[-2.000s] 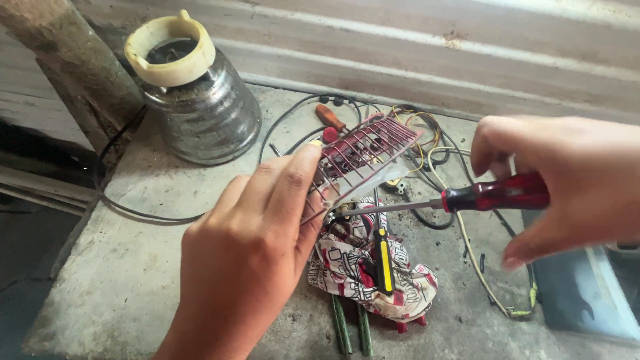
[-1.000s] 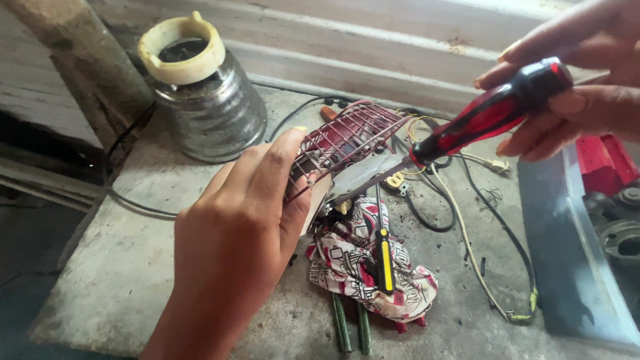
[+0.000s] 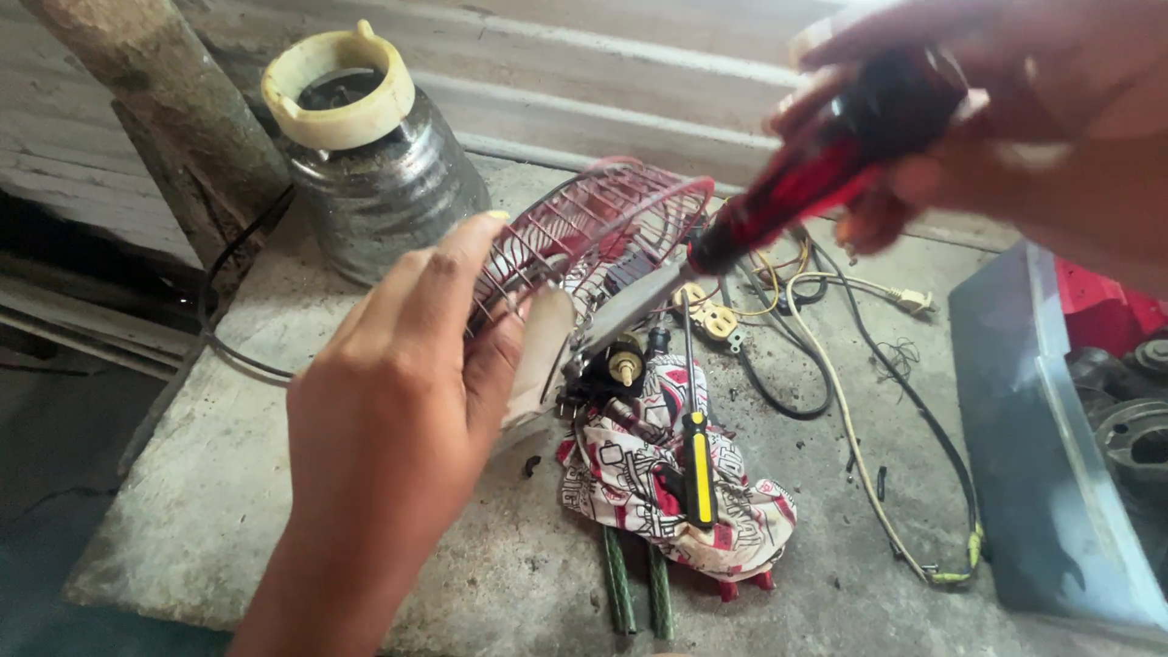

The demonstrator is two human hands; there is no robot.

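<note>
My left hand (image 3: 401,365) grips a red wire fan guard (image 3: 584,219) at its left side, fingers over the bars and thumb on a pale flat part. In my right hand (image 3: 985,137), blurred, is a screwdriver with a red and black handle (image 3: 803,182); its shaft points down-left toward the pale part, and its tip is hard to make out. Beneath lies a dark mechanism with a brass-coloured shaft end (image 3: 625,367). A printed cloth (image 3: 639,465) sits below it, and across the cloth rests a yellow and black screwdriver (image 3: 700,465).
A metal jar with a cream plastic collar (image 3: 392,109) stands at the back left. Cables (image 3: 849,401) and a cream outlet (image 3: 716,319) lie right of centre. A grey translucent bin (image 3: 1031,438) with metal parts is at the right. Green-handled tool (image 3: 618,584) lies under the cloth.
My right hand has risen, and the screwdriver has gone from nearly level to steeply slanted. The fan guard, still in my left hand, has tilted.
</note>
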